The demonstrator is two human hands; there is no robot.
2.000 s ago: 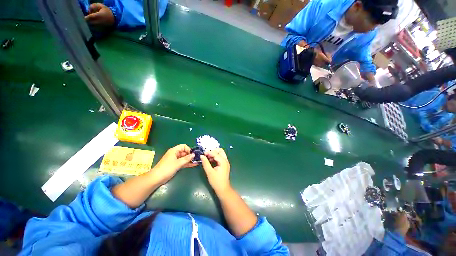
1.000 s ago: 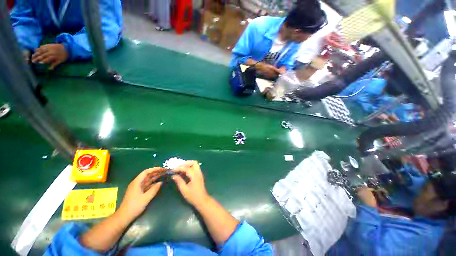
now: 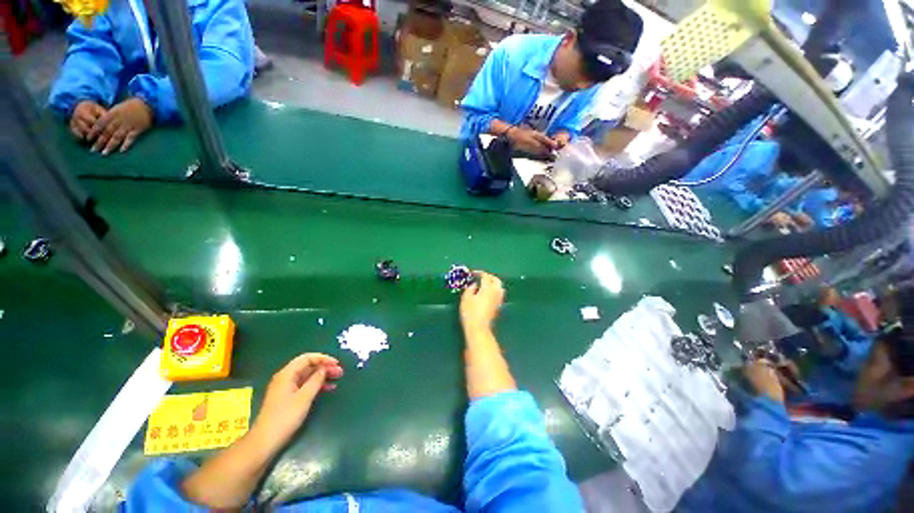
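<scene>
My right hand (image 3: 483, 301) reaches forward over the green belt (image 3: 311, 225), its fingertips on a small dark-and-silver unit (image 3: 458, 278). Another dark unit (image 3: 388, 270) lies loose to the left of it. My left hand (image 3: 299, 389) is low over the near side of the belt, fingers curled near the thumb; no held part can be made out. A loose pile of small white parts (image 3: 363, 341) lies between the hands, just beyond the left fingertips.
A yellow stop box (image 3: 198, 348), yellow label (image 3: 198, 421) and white strip (image 3: 110, 441) lie left. Further units (image 3: 563, 245) (image 3: 37, 249) are on the belt. A pale crumpled sheet (image 3: 646, 401) lies right. A grey post (image 3: 90, 220) rises left; workers sit opposite and at right.
My hands have separated. The right hand has reached forward to a unit on the belt; the left has stayed near the white pile. A dark unit now lies loose beyond the pile.
</scene>
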